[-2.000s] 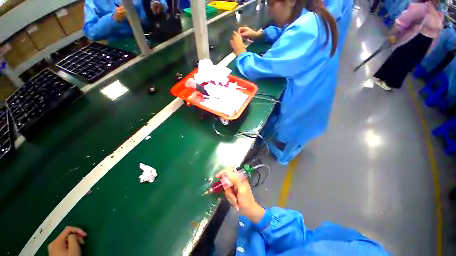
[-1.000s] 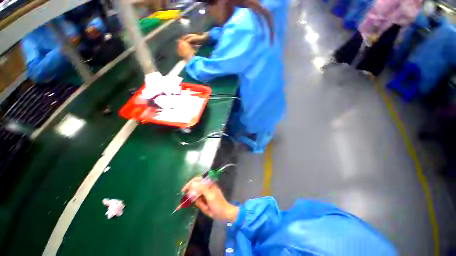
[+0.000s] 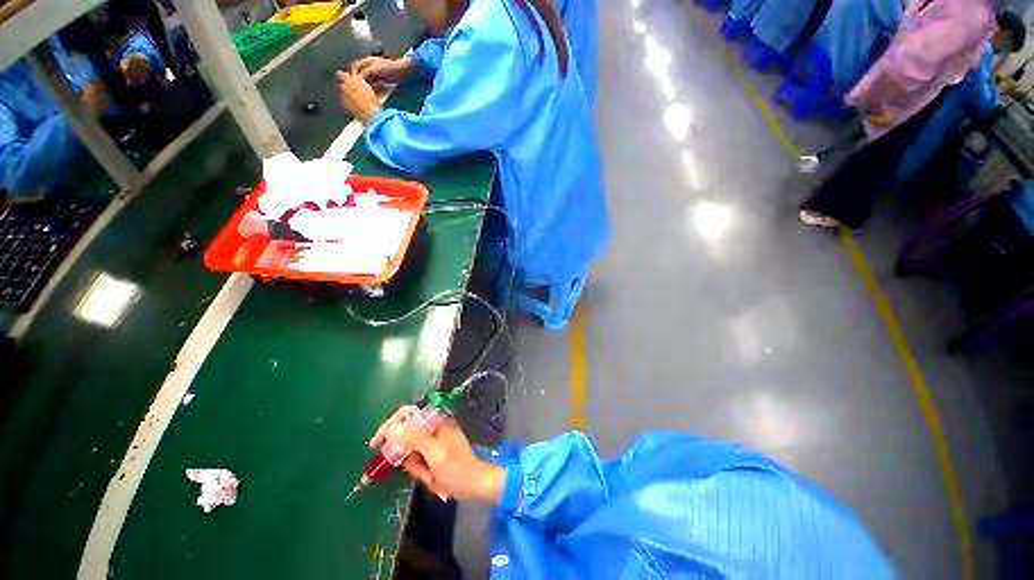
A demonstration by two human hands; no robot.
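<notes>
My right hand (image 3: 440, 455), bare with a blue sleeve, holds a glue dispensing syringe (image 3: 393, 453) at the bench's right edge. The syringe has a dark red front, a clear pinkish body and a green rear with a hose. Its thin needle (image 3: 355, 491) points down and left over the green surface. A crumpled white and pinkish tissue (image 3: 213, 488) lies on the bench to the left of the needle. My left hand is out of the picture.
A red basket (image 3: 391, 258) with white papers (image 3: 352, 240) stands further up the bench, with a looping hose (image 3: 429, 304) beside it. A white post (image 3: 232, 77) rises behind it. A blue-smocked person (image 3: 499, 136) works beyond; a person in pink (image 3: 921, 68) is in the aisle.
The view has swung right, so bench things appear further left. My left hand, seen earlier at the lower left, is out of the picture. My right hand still holds the syringe.
</notes>
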